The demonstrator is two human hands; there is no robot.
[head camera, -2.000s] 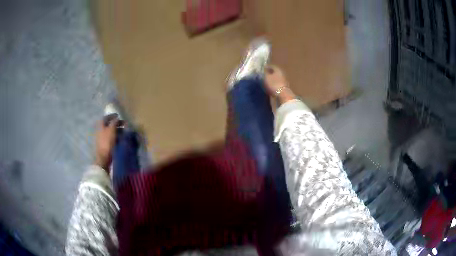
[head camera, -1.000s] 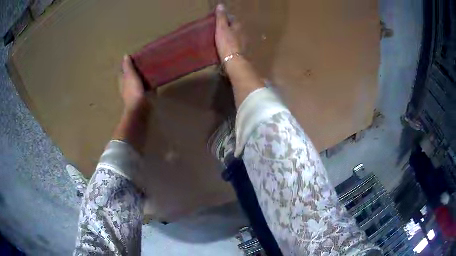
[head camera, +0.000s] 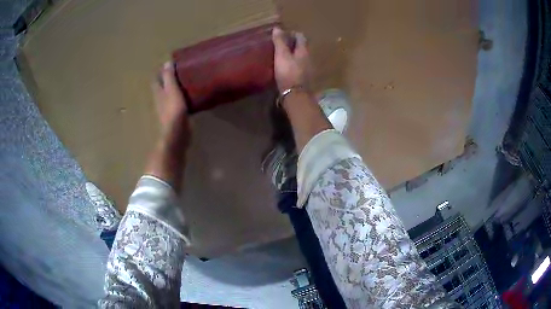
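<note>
A stack of dark-red panels (head camera: 229, 69) is held level between my two bare hands, over the tan cardboard sheet (head camera: 411, 102). My left hand (head camera: 171, 99) grips its left end. My right hand (head camera: 290, 60) grips its right end, with the thumb at the upper corner. The number of panels cannot be told. Whether the stack touches the cardboard cannot be told.
The cardboard covers a pallet, whose dark edge (head camera: 438, 169) shows at the lower right. A grey metal grid (head camera: 453, 256) lies at the lower right. A dark mesh structure (head camera: 534, 121) stands at the right edge. My shoe (head camera: 334, 111) is on the cardboard.
Two seconds ago my hands were apart near my legs and a red stack lay on the cardboard. Both hands then took hold of a stack, which has since shifted slightly right and down in view.
</note>
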